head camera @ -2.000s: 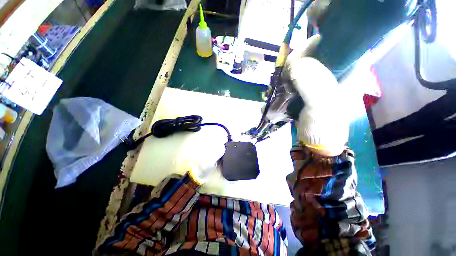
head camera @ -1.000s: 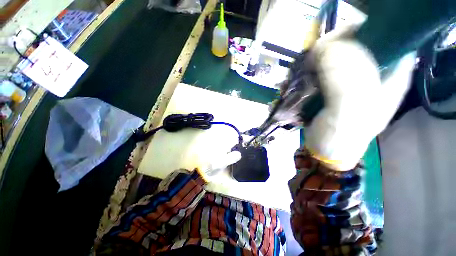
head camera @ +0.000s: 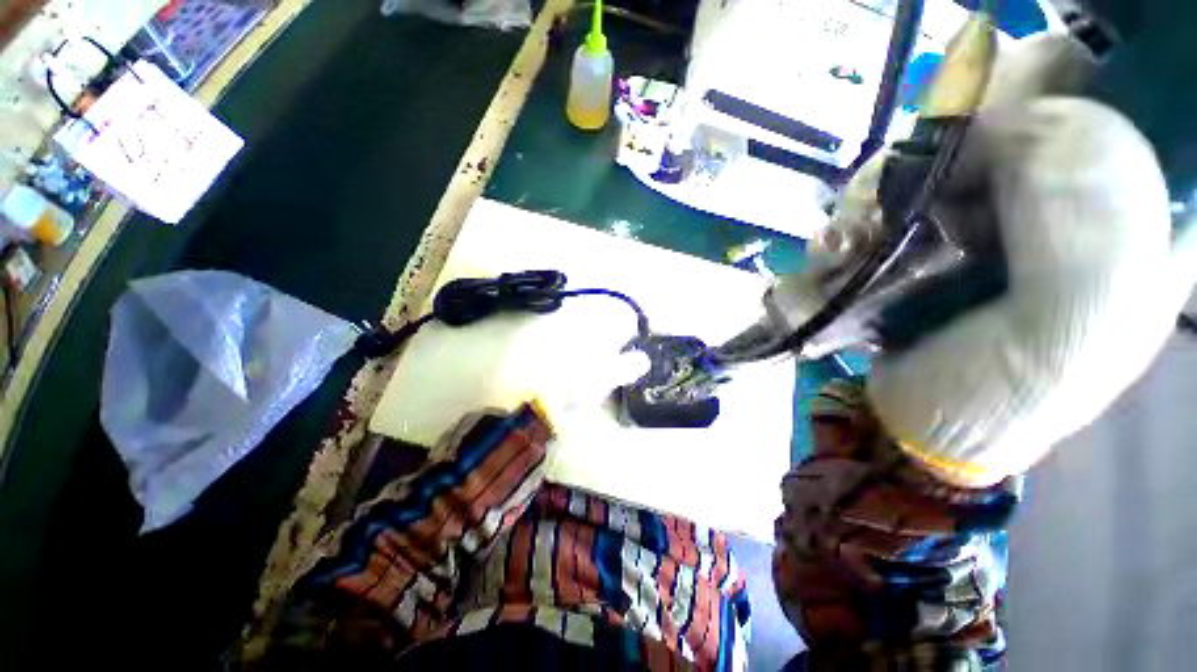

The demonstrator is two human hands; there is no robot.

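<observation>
A flat black corded unit [head camera: 676, 404] lies on the cream mat [head camera: 486, 250]. Its bundled black cord [head camera: 499, 297] runs left over the mat's edge. My left hand [head camera: 571, 374], in a white glove and washed out by glare, holds the unit's left side. My right hand [head camera: 1050, 276], gloved and slightly blurred, is closed around the power screwdriver [head camera: 919, 236]. The screwdriver's metal nose [head camera: 788, 322] points down left, its tip over the unit's upper face; contact cannot be told.
A translucent bag [head camera: 217, 374] lies on the dark green belt [head camera: 341, 158] at the left. A bottle with yellow liquid [head camera: 591, 85], a white parts tray [head camera: 650, 131] and a white box [head camera: 788, 66] stand behind the mat. A white card [head camera: 155, 142] hangs upper left.
My right hand and the screwdriver have moved right and look larger, with the tool tilted more and its nose over the unit. My left hand stays at the unit.
</observation>
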